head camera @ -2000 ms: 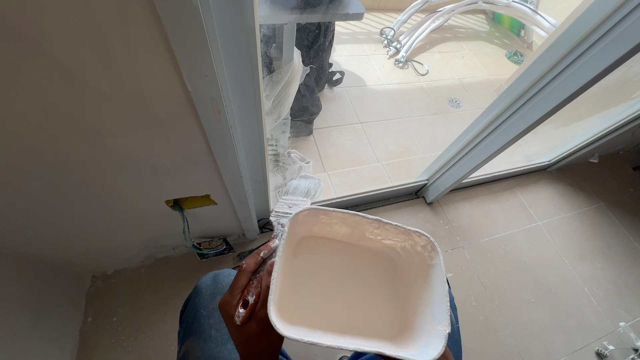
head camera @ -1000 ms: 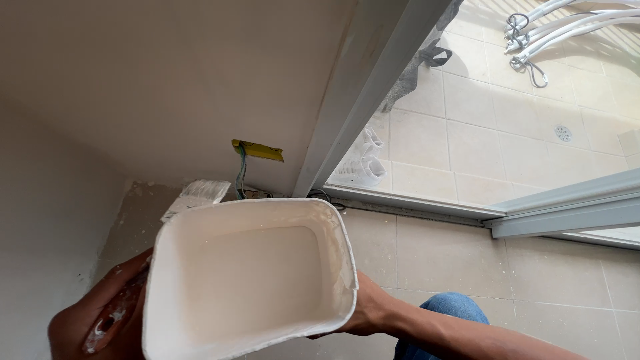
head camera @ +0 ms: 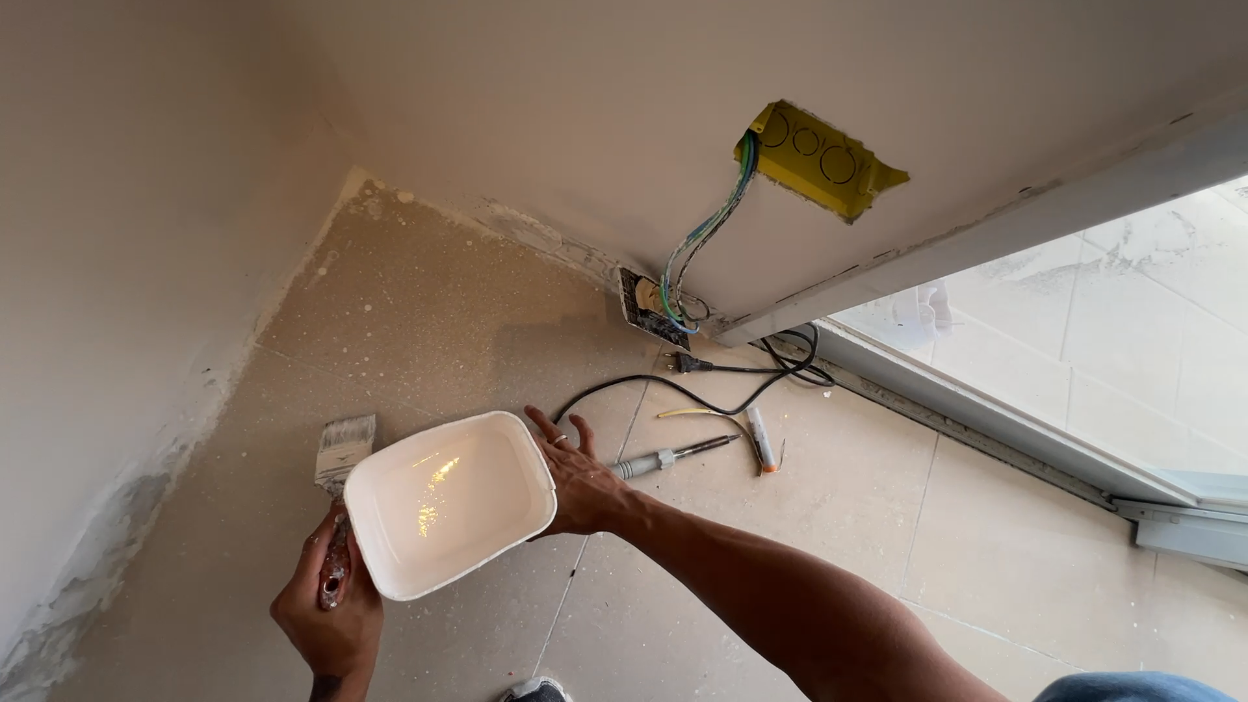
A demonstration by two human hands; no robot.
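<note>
A white plastic tub (head camera: 448, 507) of pale paint stands out over the tiled floor, between my hands. My left hand (head camera: 331, 604) grips a paintbrush (head camera: 346, 448) by its paint-smeared handle, bristles pointing away from me, and lies against the tub's left side. My right hand (head camera: 580, 483) is at the tub's right side, with some fingers spread beyond the rim; its palm is hidden, so how it supports the tub is only partly seen. Just past that hand lies a soldering iron (head camera: 673, 458) with a grey handle.
A black cable with a plug (head camera: 692, 363) loops by the door track. Near it lies a small tube (head camera: 763, 439) with an orange end. Wires hang from a yellow electrical box (head camera: 819, 161) in the wall to a socket plate (head camera: 653, 307). A glass door (head camera: 1102, 331) is at right.
The view has swung toward the wall corner. The tools and cable on the floor, not visible before, now show. The brush, formerly partly behind the tub, is now in plain sight at its left.
</note>
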